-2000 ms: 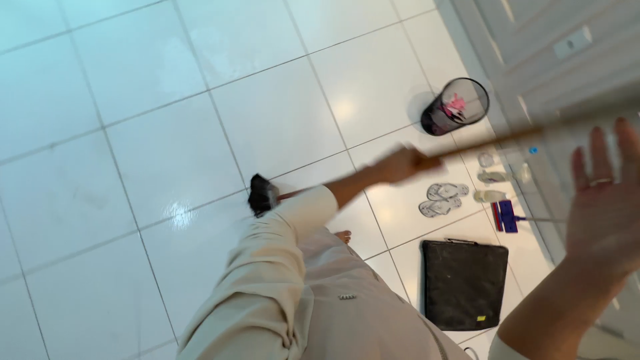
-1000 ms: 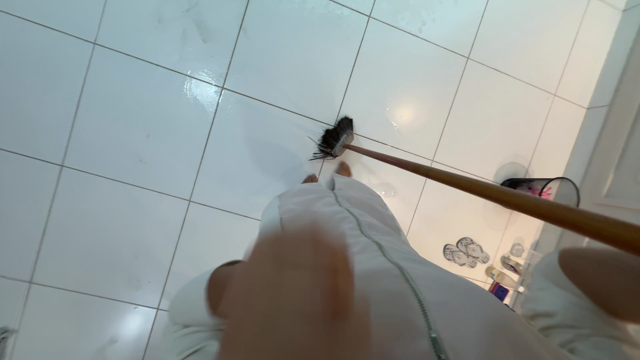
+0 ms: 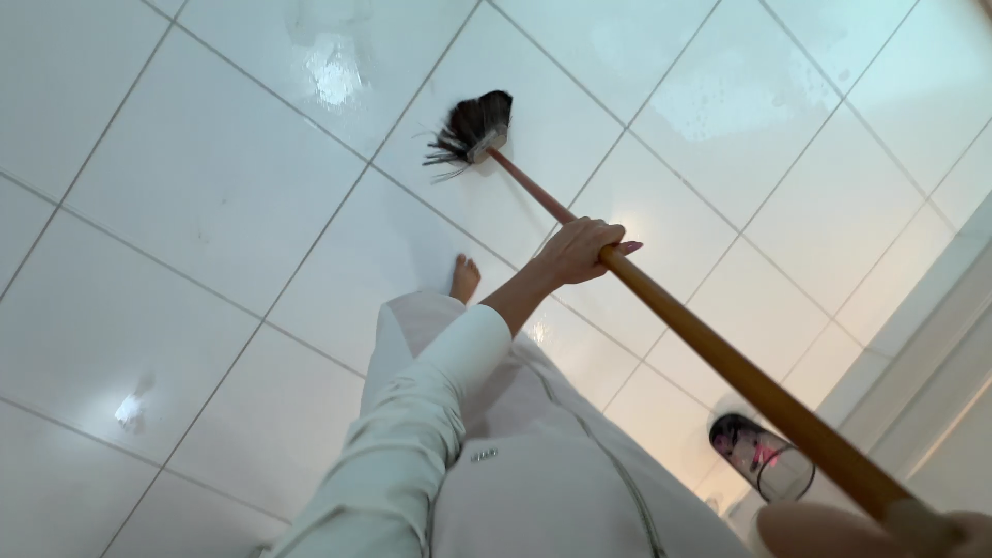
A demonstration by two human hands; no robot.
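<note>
A broom with black bristles (image 3: 474, 128) and a long wooden handle (image 3: 721, 349) slants across the view, its head on the white tiled floor at the upper middle. My left hand (image 3: 583, 249) is closed around the handle's middle. At the lower right corner my right hand (image 3: 949, 535) is at the handle's upper end, partly cut off by the frame and blurred. The bristles fan out unevenly, some splayed to the left. Wet-looking shiny patches show on the tiles.
One bare foot (image 3: 465, 279) shows beyond my light clothing, left of the handle. A dark mesh wastebasket (image 3: 762, 459) with pink things inside stands at the lower right, beneath the handle in the view. A pale wall base (image 3: 903, 364) runs along the right side.
My left hand, off the handle and blurred low in the view one second ago, is now around its middle. The sandals and the dark flat case seen earlier are out of view.
</note>
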